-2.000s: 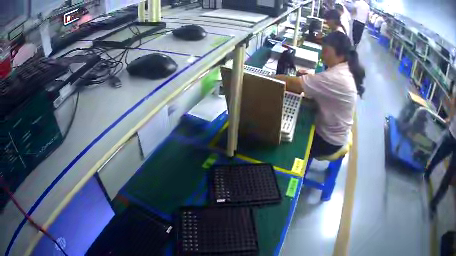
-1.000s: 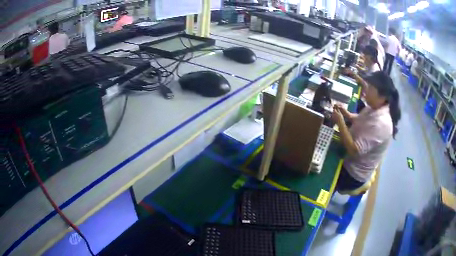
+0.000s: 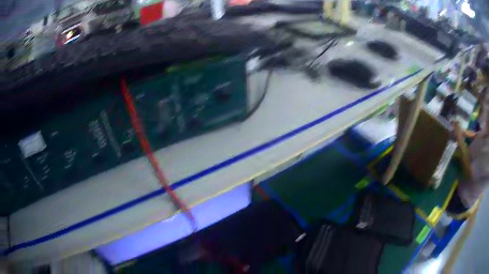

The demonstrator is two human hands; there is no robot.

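Note:
Neither of my hands is in the picture. The view is blurred. Nearest in front are the overhead shelf with a blue tape line and a long dark green test instrument standing on it at the left. A red lead hangs from the instrument over the shelf edge. Below the shelf, part of a lit blue-violet monitor shows. Two black trays lie on the green bench mat at the lower right, one nearer and one farther; their pockets are too blurred to read.
Two black mice and tangled cables lie on the shelf. A shelf post stands before a brown board on the neighbouring bench. A blurred person sits at the right edge, on a blue stool.
The view has swung left, so shelf, trays and neighbouring person sit further right. More of the green instrument and red lead now shows. The aisle has mostly left the picture.

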